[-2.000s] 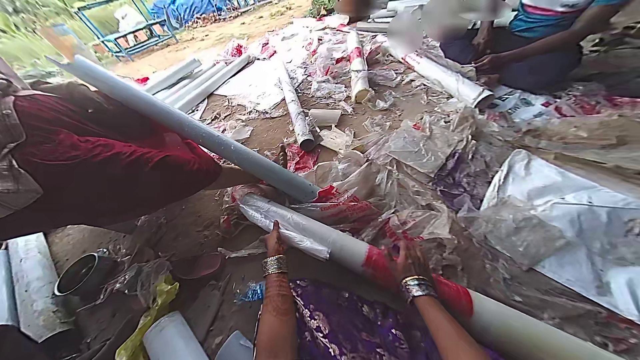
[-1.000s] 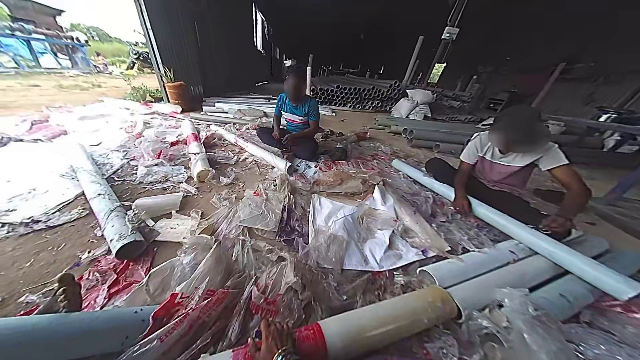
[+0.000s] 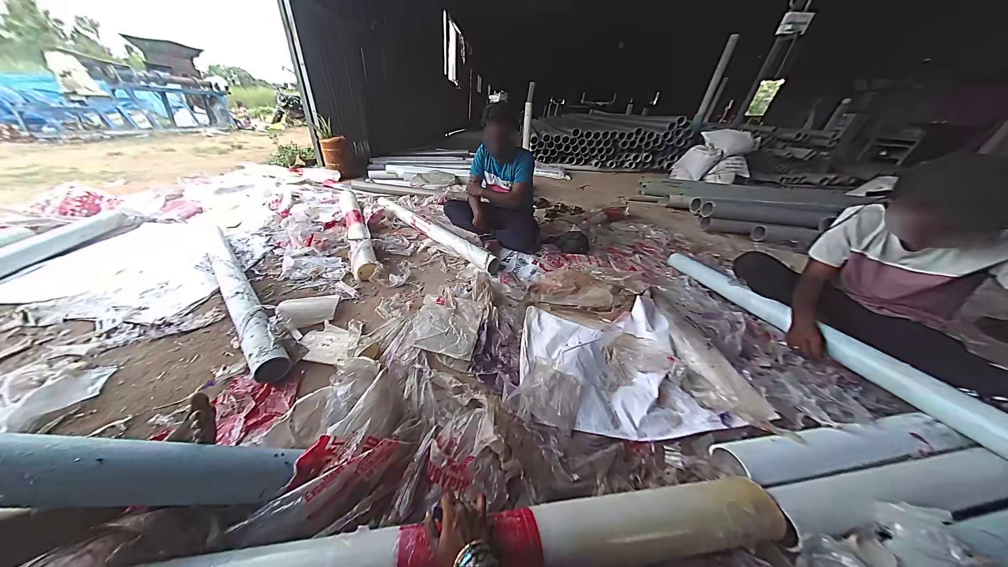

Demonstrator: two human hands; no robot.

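A pale plastic pipe (image 3: 630, 524) with a red band and a yellowed end lies across the bottom of the head view. My right hand (image 3: 458, 529), wearing bracelets, rests on the red band with its fingers curled over the pipe's far side. Thin clear plastic film with red print (image 3: 346, 476) is heaped just beyond that hand. A blue-grey pipe (image 3: 142, 472) enters from the left, its right end partly behind the film. Part of a person's hand or foot (image 3: 201, 417) shows behind it. My left hand is out of sight.
Several grey-white pipes (image 3: 858, 449) lie at the lower right. A co-worker at right has a hand on a light-blue pipe (image 3: 866, 366); another person (image 3: 504, 189) sits farther back. White sheeting (image 3: 614, 378) and a speckled pipe (image 3: 248, 315) lie on the ground.
The view has swung up from my hands toward the shed. My left hand, on the pipe two seconds ago, has left the view. The farther seated person's arms now look folded.
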